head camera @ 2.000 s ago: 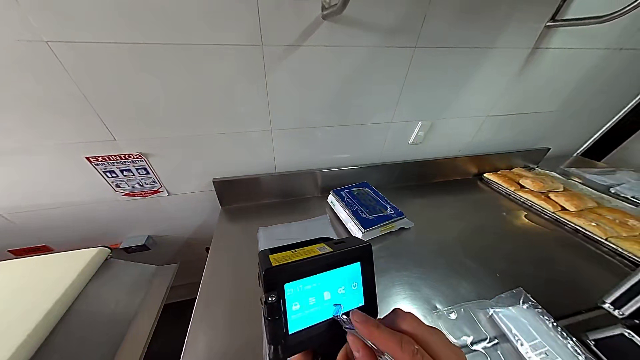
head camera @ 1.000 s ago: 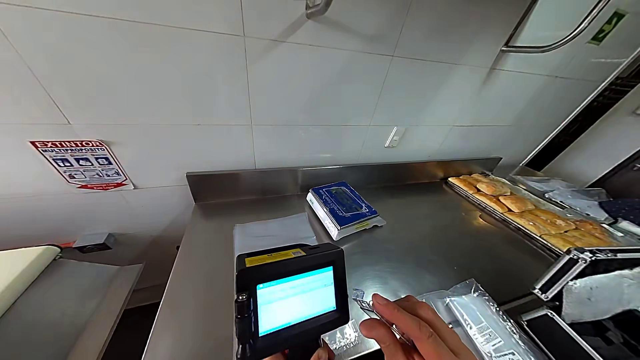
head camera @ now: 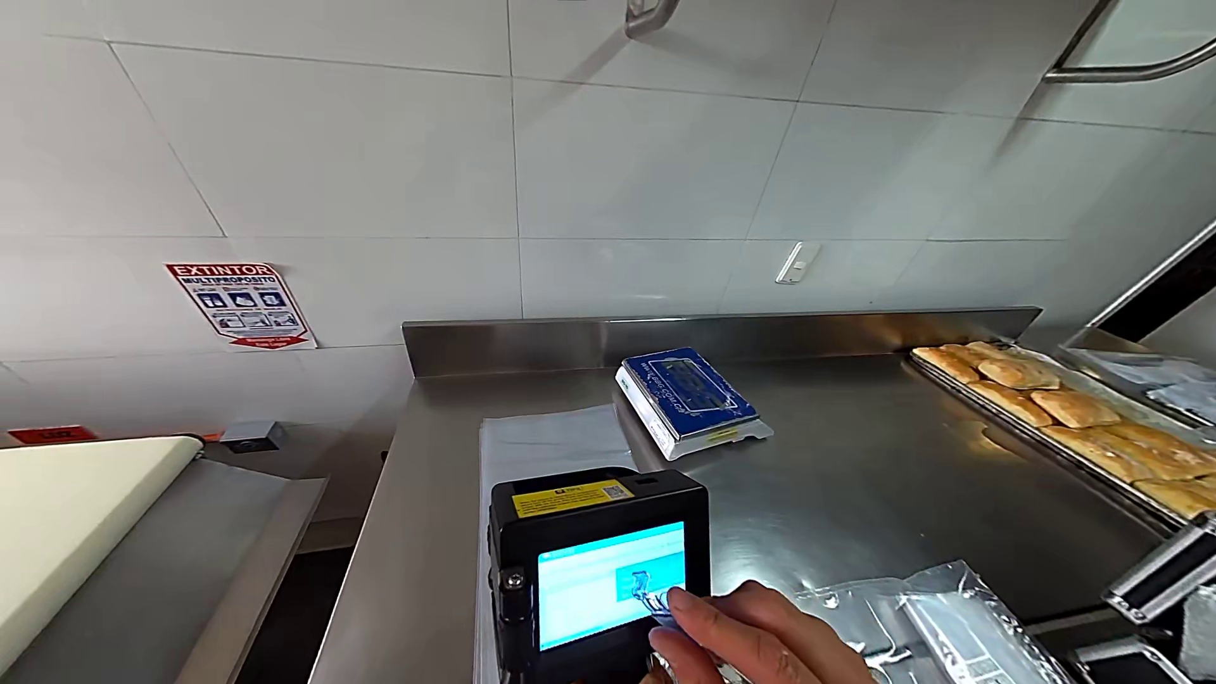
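Observation:
A black handheld device [head camera: 598, 494] with a lit touchscreen [head camera: 608, 589] and a yellow label on its top stands at the lower centre, over the steel table. My right hand [head camera: 750, 636] pinches a small, thin, clear item [head camera: 655, 600] between thumb and finger, and its tip is at the screen. What that item is cannot be told. Below the device only a bit of fingertip shows at the frame's bottom edge; my left hand is otherwise hidden behind the device, so its grip cannot be made out.
A blue and white box [head camera: 689, 394] lies on the steel table [head camera: 855, 475] beside white paper [head camera: 551, 442]. A tray of baked bread [head camera: 1073, 408] is at the right. Clear plastic bags [head camera: 969, 627] and a black case with metal edges [head camera: 1164, 570] are at lower right.
The right hand's pinched item was away from the screen one second ago and is now at it. The screen's picture has changed from the icons seen two seconds ago.

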